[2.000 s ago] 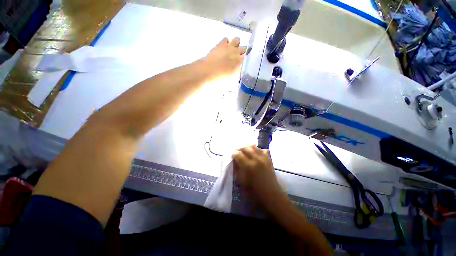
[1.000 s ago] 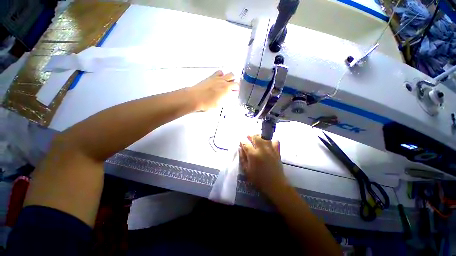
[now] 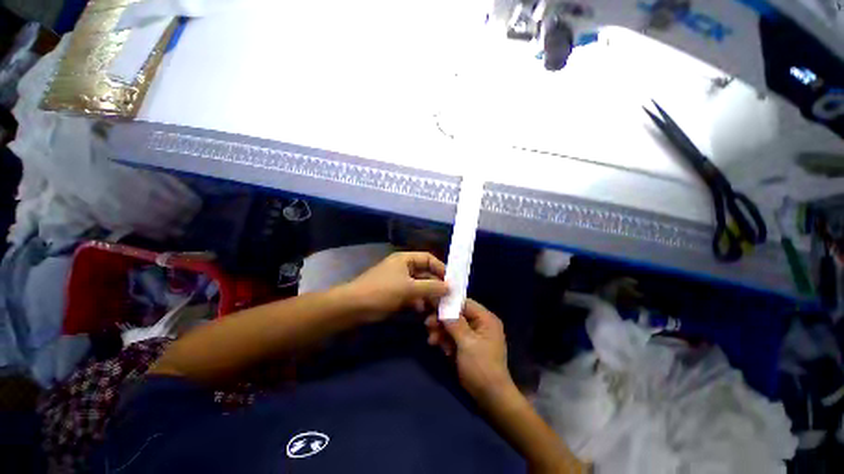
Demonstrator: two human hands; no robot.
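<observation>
A narrow white fabric strip (image 3: 465, 243) runs from the table's front edge down towards the lap; its upper end lies over the printed ruler. My left hand (image 3: 407, 281) pinches the strip's left side near its lower end. My right hand (image 3: 474, 341) pinches its lower end between thumb and fingers. The sewing machine head (image 3: 689, 32) is at the top right, partly cut off, with its needle area in glare. More white strips (image 3: 139, 46) lie at the upper left, partly on the brown board.
Black scissors (image 3: 708, 174) lie right of the needle area. The printed ruler (image 3: 305, 167) lines the table's front edge. A red basket (image 3: 83, 282) stands lower left. White cloth heaps (image 3: 657, 398) are below right and at the left. A pale panel (image 3: 342, 268) shows below the edge.
Both hands have moved from the machine area down over the lap, with the strip now held narrow between them. The view has tilted down, showing the basket and cloth heaps.
</observation>
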